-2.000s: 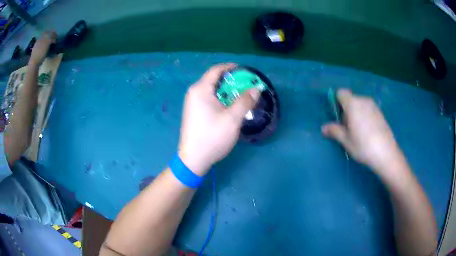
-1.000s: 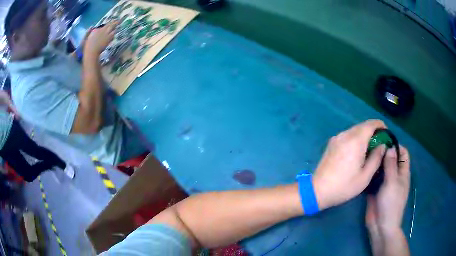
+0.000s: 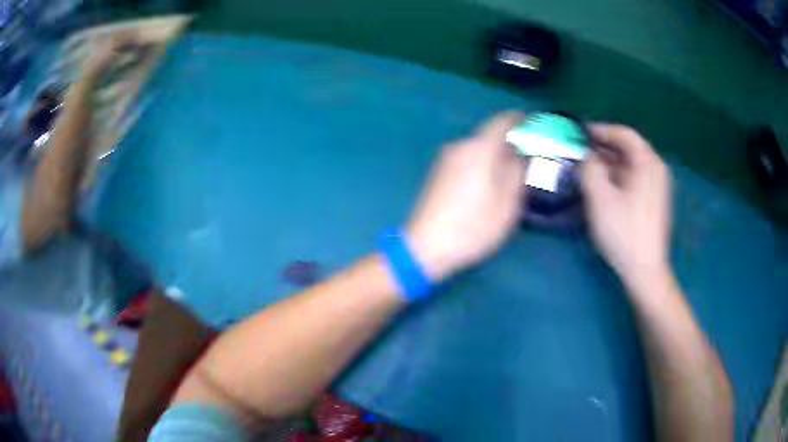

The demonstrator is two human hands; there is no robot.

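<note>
A black plastic housing [image 3: 553,211] is held between my two hands above the blue-green mat. A green circuit board [image 3: 549,135] lies in its far part, and a white patch [image 3: 543,174] shows below the board. My left hand [image 3: 471,198] grips the housing's left side; a blue band is on the wrist. My right hand [image 3: 631,194] is at its right side, fingers curled at the rim. The picture is blurred, so fine parts of the board cannot be made out.
A dark green conveyor [image 3: 389,34] runs behind the mat [image 3: 259,173]. It carries a black housing [image 3: 523,53] and another [image 3: 766,155] at the right. At the left, another person's arm [image 3: 60,164] reaches over a cardboard sheet [image 3: 160,30]. A brown carton [image 3: 160,354] is at lower left.
The view has swung back right, away from the other person. Both hands still hold the housing, now with its open face and the board more visible and the hands further apart at its sides.
</note>
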